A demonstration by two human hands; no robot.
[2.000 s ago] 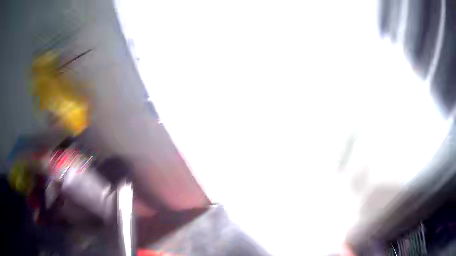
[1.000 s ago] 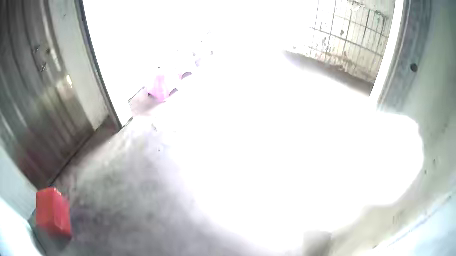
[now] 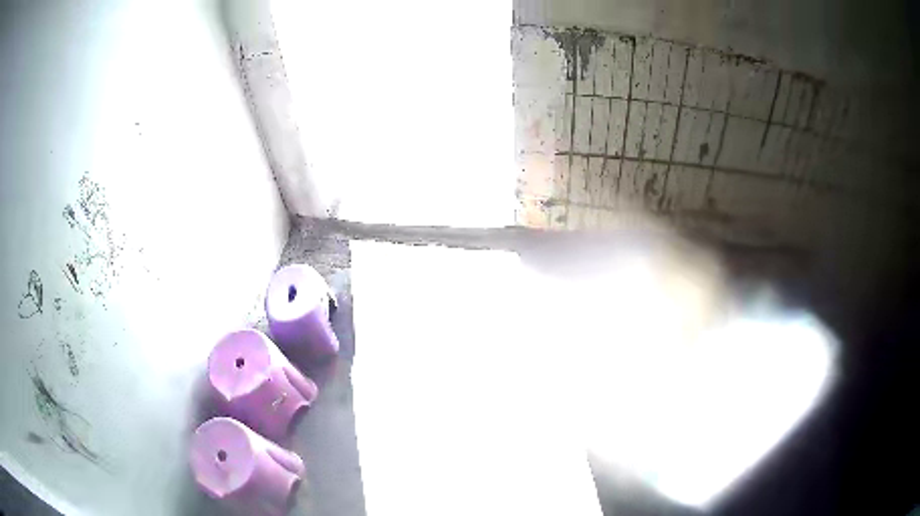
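Note:
No hand is in view. Nearest in front of me, three pink to purple round objects, which look like plastic stools or buckets, stand in a row on the floor along the left wall. The nearest pink one (image 3: 222, 457) is at the bottom, a second pink one (image 3: 240, 365) is just beyond it, and a purple one (image 3: 303, 307) is farthest. Each has a flat round top with a small dark hole. Much of the middle is washed out by glare.
A scuffed pale wall (image 3: 111, 262) is on the left. A stained tiled wall (image 3: 666, 141) is at the upper right. A blurred, overexposed pale shape (image 3: 746, 393) is at the lower right, beside deep shadow. A low ledge (image 3: 434, 236) crosses behind.
The view has moved through the doorway. The metal door and red box have left view. The pink objects, small and distant before, are now larger and nearer.

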